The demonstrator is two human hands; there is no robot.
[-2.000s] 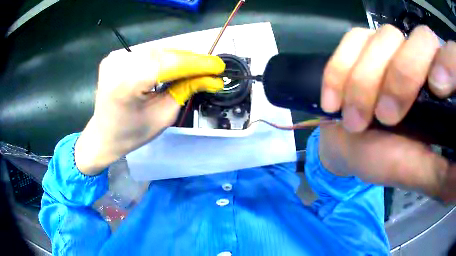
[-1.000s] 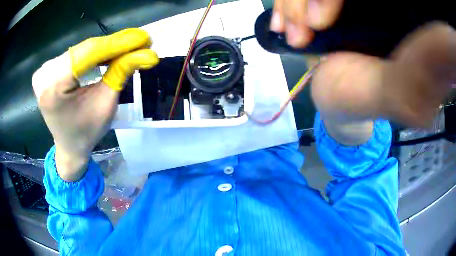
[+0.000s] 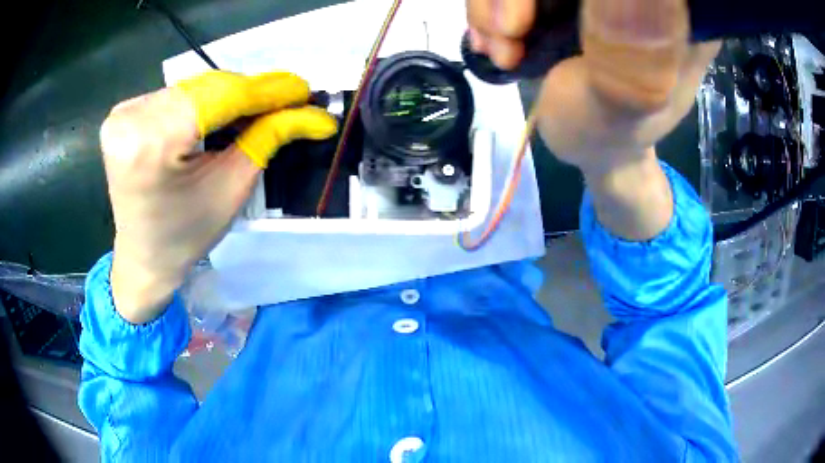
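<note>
The white projector housing [image 3: 380, 225] lies on the white sheet [image 3: 353, 267]. The round black lens [image 3: 417, 107] with greenish glass sits in its right part. A thin reddish-brown lead [image 3: 347, 129] crosses the black interior left of the lens; another thin lead [image 3: 517, 179] curves out at the right. My left hand [image 3: 176, 176], yellow covers on thumb and finger, is over the housing's left end, fingertips slightly apart; its grip is unclear. My right hand [image 3: 615, 99], blurred, is round the black electric screwdriver [image 3: 547, 45] at upper right; the bit is not clear.
A clear blister tray [image 3: 758, 167] with black round lens units stands at the right edge. A black cable [image 3: 184, 34] runs over the dark green bench [image 3: 77, 136] at upper left. Clear plastic with red bits [image 3: 203, 344] lies at lower left.
My left hand has left the lens and moved left, uncovering it. My right hand and the screwdriver have moved up and away from the lens. The housing shifted slightly in view.
</note>
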